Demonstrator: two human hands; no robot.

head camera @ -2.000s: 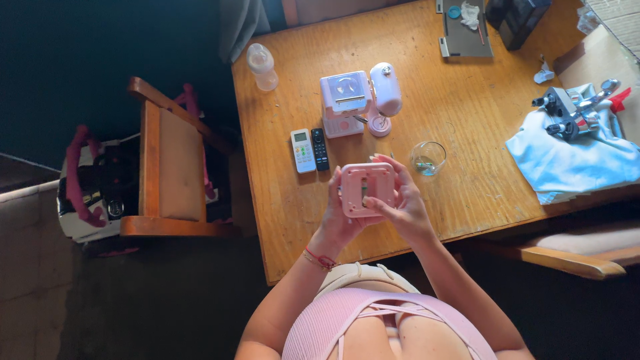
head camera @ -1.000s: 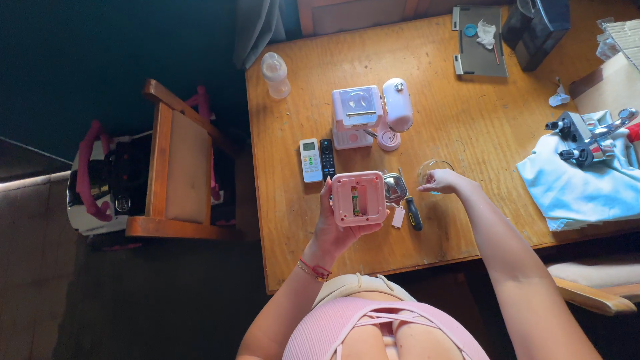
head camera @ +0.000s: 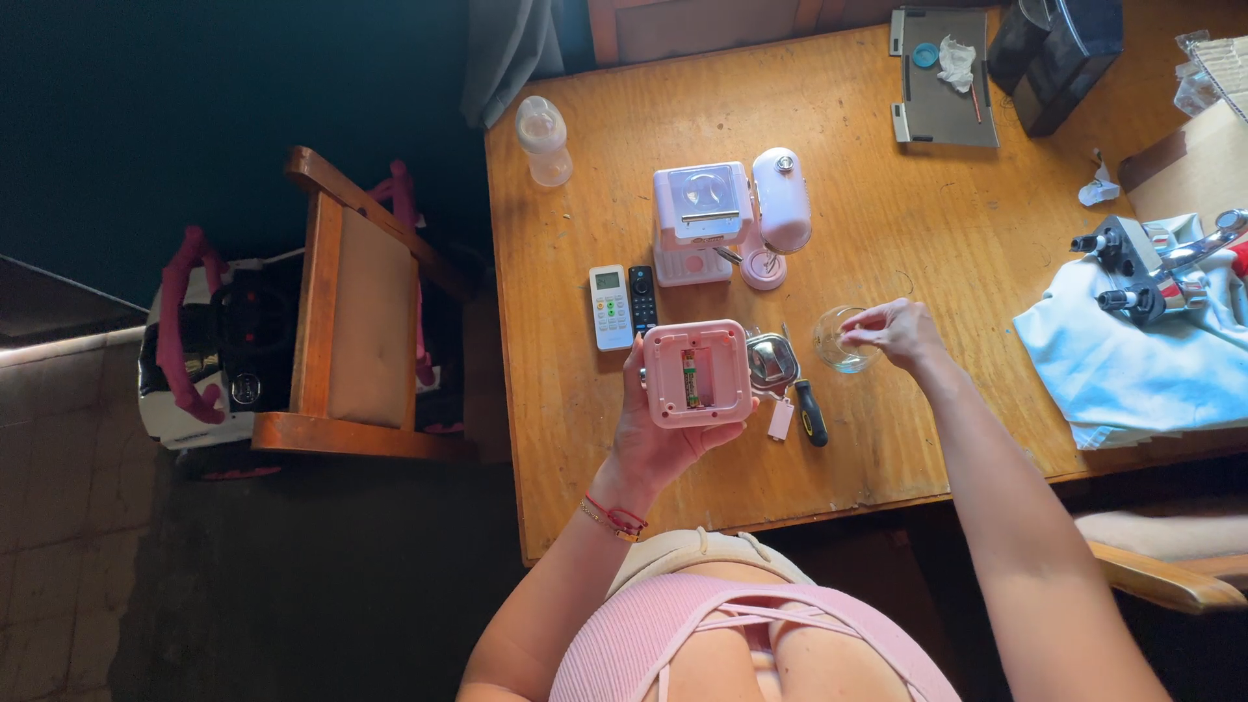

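Observation:
My left hand (head camera: pixel 655 439) holds a pink square plastic device (head camera: pixel 666 390) with its underside up; a battery (head camera: pixel 691 378) lies in its uncovered compartment, with bare space beside it. Over a clear glass bowl (head camera: pixel 836 353) is my right hand (head camera: pixel 892 331), fingertips pinched at the rim or inside; whether they hold something small cannot be told. Between the hands lie a shiny metal-framed part (head camera: pixel 773 363), a small pink cover (head camera: pixel 780 420) and a black-handled screwdriver (head camera: pixel 810 414). A white remote control (head camera: pixel 611 308) and a black one (head camera: pixel 642 299) lie behind the device.
Toy kitchen appliances in pale lilac (head camera: pixel 704 205) and a baby bottle (head camera: pixel 544 141) stand on the wooden table (head camera: pixel 624 117). A chrome faucet fitting (head camera: pixel 1136 268) lies on a blue cloth (head camera: pixel 1082 341) at right. A grey panel (head camera: pixel 921 97) is at the back, a chair (head camera: pixel 366 322) at left.
My right hand has left the pink device and moved right to the glass bowl. The metal-framed part, pink cover and screwdriver have come into sight. My left hand still holds the device.

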